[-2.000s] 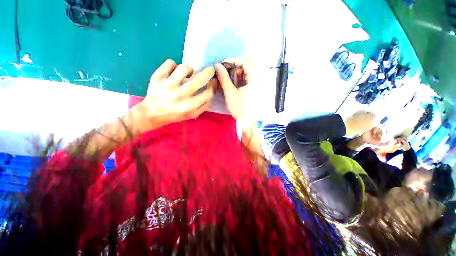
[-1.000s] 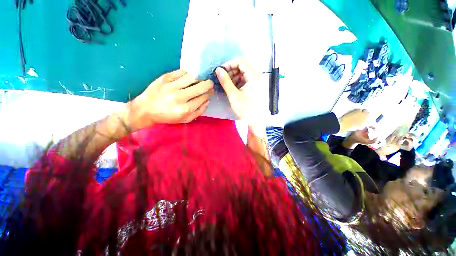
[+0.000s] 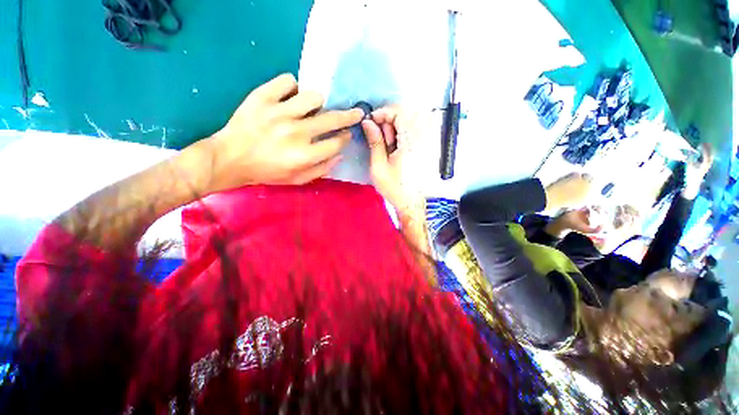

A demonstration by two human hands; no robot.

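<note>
A small dark piece point(image 3: 362, 109), perhaps a padlock body, shows at my fingertips over the pale grey work pad point(image 3: 360, 71). My left hand point(image 3: 279, 138) reaches in from the left, its index finger touching the piece. My right hand point(image 3: 387, 144) pinches the piece from the right between thumb and fingers. The fingers hide most of it, so its shape is unclear. Whether my left hand grips it or only touches it is hard to tell.
A hammer-like tool with a black grip point(image 3: 450, 139) lies right of my hands on the white sheet point(image 3: 494, 81). Black shackles point(image 3: 139, 21) lie at upper left on green. Dark pieces point(image 3: 604, 113) are heaped at right. Neighbouring workers point(image 3: 519, 259) sit at right.
My left hand has opened out somewhat and its index finger now reaches further right onto the piece. My right hand stays around it. A neighbour's arm has stretched out toward the far right.
</note>
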